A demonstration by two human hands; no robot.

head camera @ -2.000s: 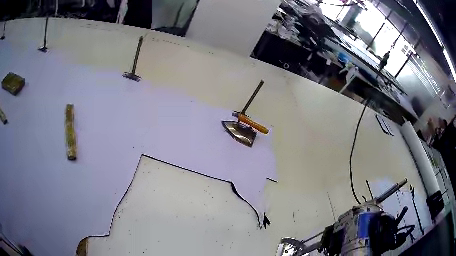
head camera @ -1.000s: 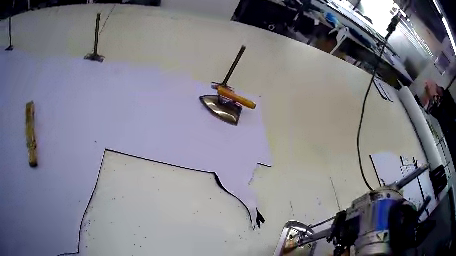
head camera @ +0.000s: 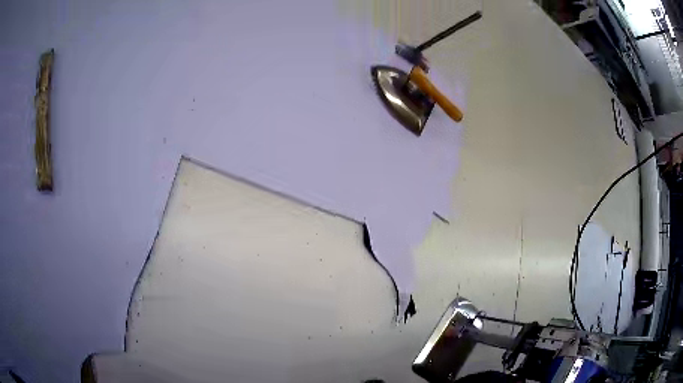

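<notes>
The straight-knife cutting machine (head camera: pixel 573 366) is at the bottom right, its blue-banded motor cut off by the picture's edge. Its shiny base plate (head camera: pixel 448 340) points left, beside the lay. The lay's lilac paper marker (head camera: pixel 284 97) covers the left and middle. A cut-out opening with dark edges shows the pale table (head camera: pixel 255 269). A small black scrap (head camera: pixel 410 307) is at its right corner. Neither of my hands can be made out. Dark shapes at the bottom edge are too cut off to identify.
An old iron (head camera: pixel 404 97) with an orange handle (head camera: pixel 437 94) rests on the paper, beside a T-shaped stand weight (head camera: pixel 449 31). A gold-brown bar weight (head camera: pixel 44 123) is at the left. A black cable (head camera: pixel 575 262) curves down at the right, past a pale marked sheet (head camera: pixel 599 277).
The view has shifted and turned. The iron is higher in the picture. The machine's motor is lower and more cut off, while its base plate shows more fully.
</notes>
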